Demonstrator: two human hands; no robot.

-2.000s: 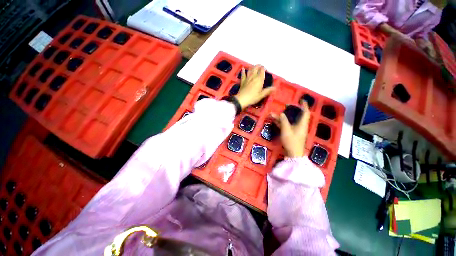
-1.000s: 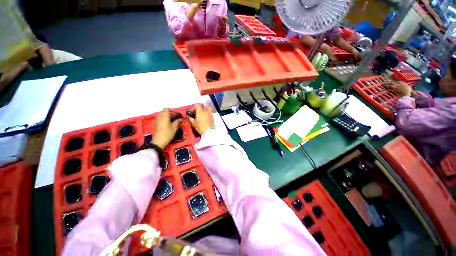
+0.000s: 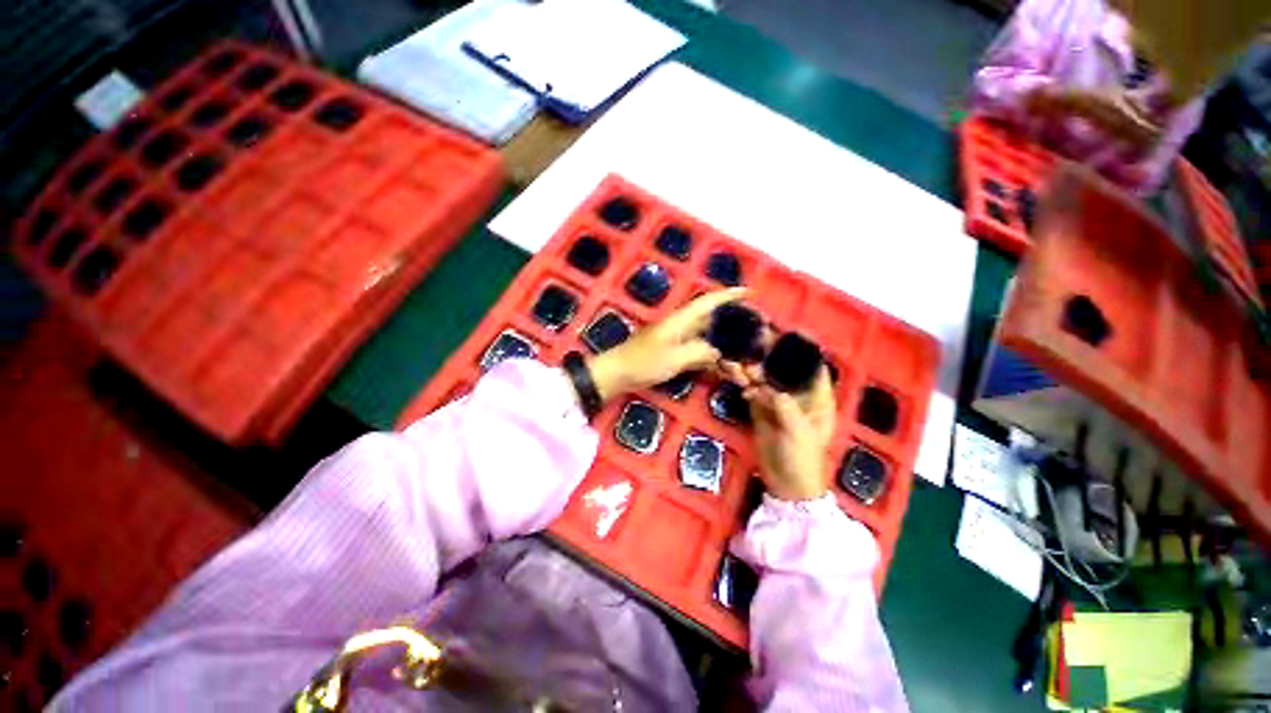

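A red pocket tray lies in front of me, with dark smartwatch bodies in many pockets and several bare pockets. My left hand holds a dark watch body at its fingertips above the tray's middle. My right hand holds another dark watch body just to the right of it. The two units are side by side, faces dark. The fingers of both hands come close together below them. My hands and forearms hide some pockets.
Stacked red trays stand at the left, partly filled. White paper lies under the tray. Beyond is a clipboard. At right are a raised red tray, cables and yellow sheets. A person in pink is at the upper right.
My view swung right and back again. My hands moved from the tray's far right edge to its middle, each now holding a watch body. Two seconds ago they were apart over the pockets.
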